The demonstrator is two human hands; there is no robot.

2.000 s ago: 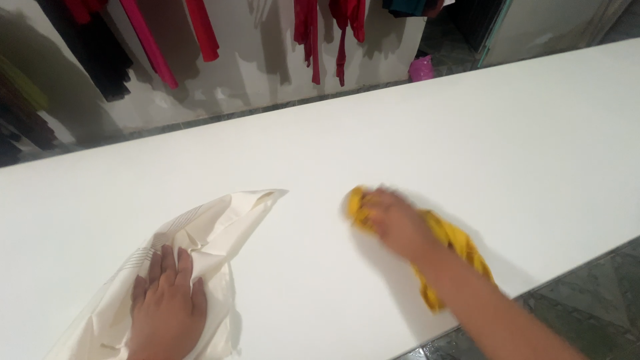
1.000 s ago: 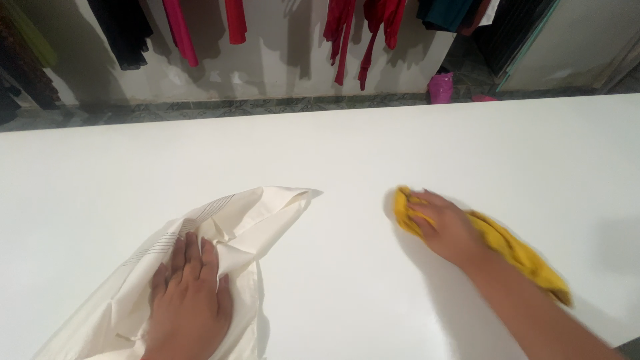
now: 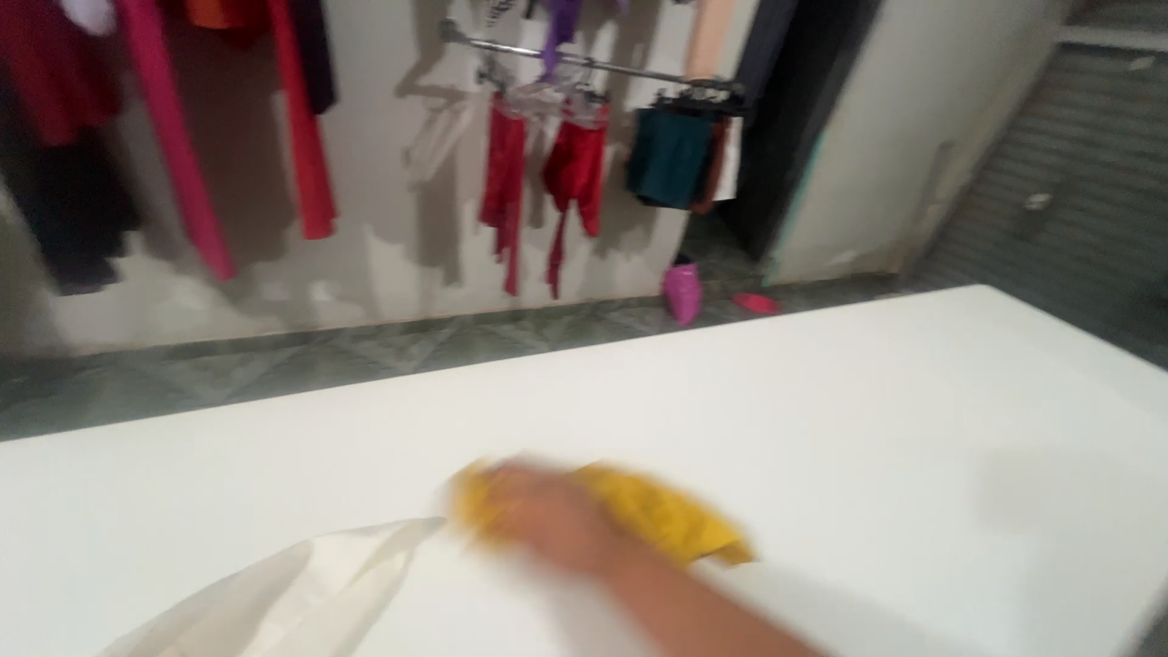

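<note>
Blurred by motion, my right hand (image 3: 557,520) grips a bunched yellow cloth (image 3: 671,511) against the white tabletop (image 3: 821,429). One end of the cloth bulges out past the fingers on the left, and the rest trails to the right beyond the wrist. Just left of this hand, the pointed tip of a cream-white fabric (image 3: 310,584) lies creased on the tabletop, running down to the bottom edge of the view. My left hand is out of the picture.
Beyond the table, red garments (image 3: 575,173) and dark teal garments (image 3: 673,155) hang from a metal rail (image 3: 593,64) on the wall. A pink bag-like object (image 3: 683,292) and a red item (image 3: 756,303) rest on the tiled floor. A ribbed grey shutter (image 3: 1049,182) stands at right.
The view has tilted up and turned right. My right hand, with the yellow cloth, is now close to the tip of the cream fabric, from which it was well apart before. My left hand has left the view.
</note>
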